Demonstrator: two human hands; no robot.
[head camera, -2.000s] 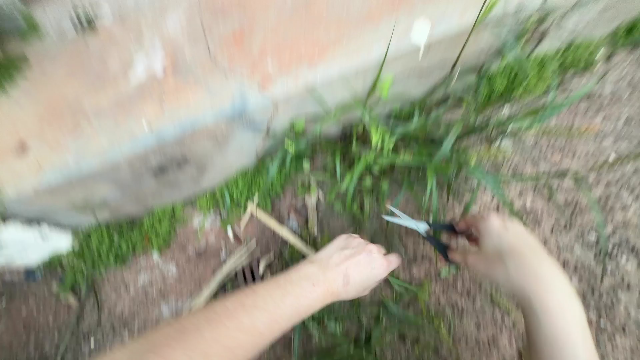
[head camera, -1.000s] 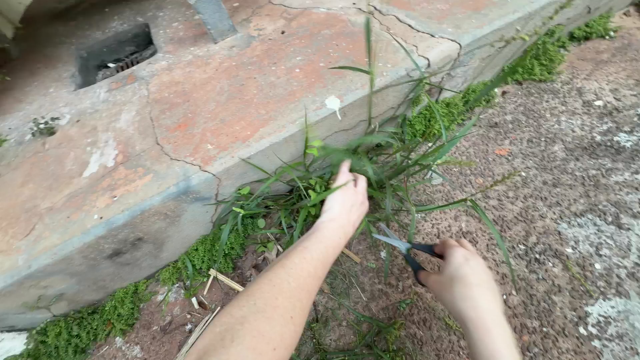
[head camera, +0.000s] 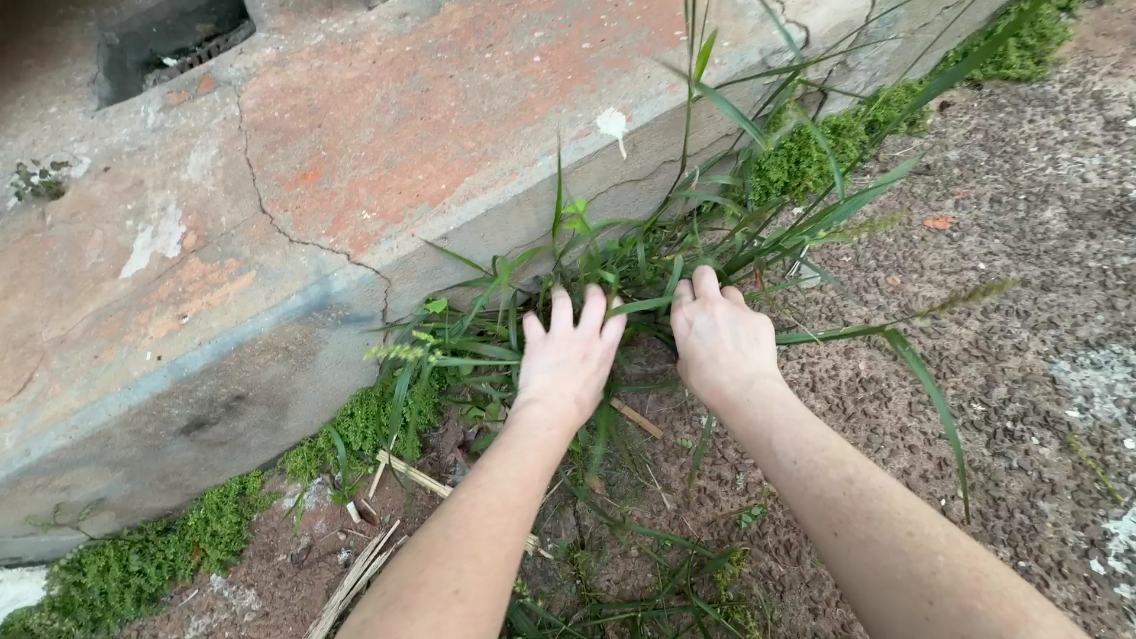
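Note:
A clump of long-bladed grass (head camera: 497, 342) grows at the foot of the concrete ledge. My left hand (head camera: 572, 359) lies over its base with fingers apart, pointing into the blades. Just to the right, my right hand (head camera: 726, 342) is among the stems with its fingers curled; its palm side is hidden. The scissors do not show clearly now, and whether they are under my right hand cannot be told. A long blade with a seed head (head camera: 967, 297) reaches out right of my right hand.
The cracked concrete ledge (head camera: 426, 133) runs diagonally behind the grass, with a square drain opening (head camera: 169, 44) at upper left. Low green plants (head camera: 200, 532) line its foot. Dry stalks (head camera: 355, 581) and cut grass (head camera: 657, 612) lie on the rough ground (head camera: 1021, 355).
My right hand has moved up into the grass beside my left hand. The black-handled scissors, visible in it before, no longer show. My left hand's fingers have spread lower in the clump.

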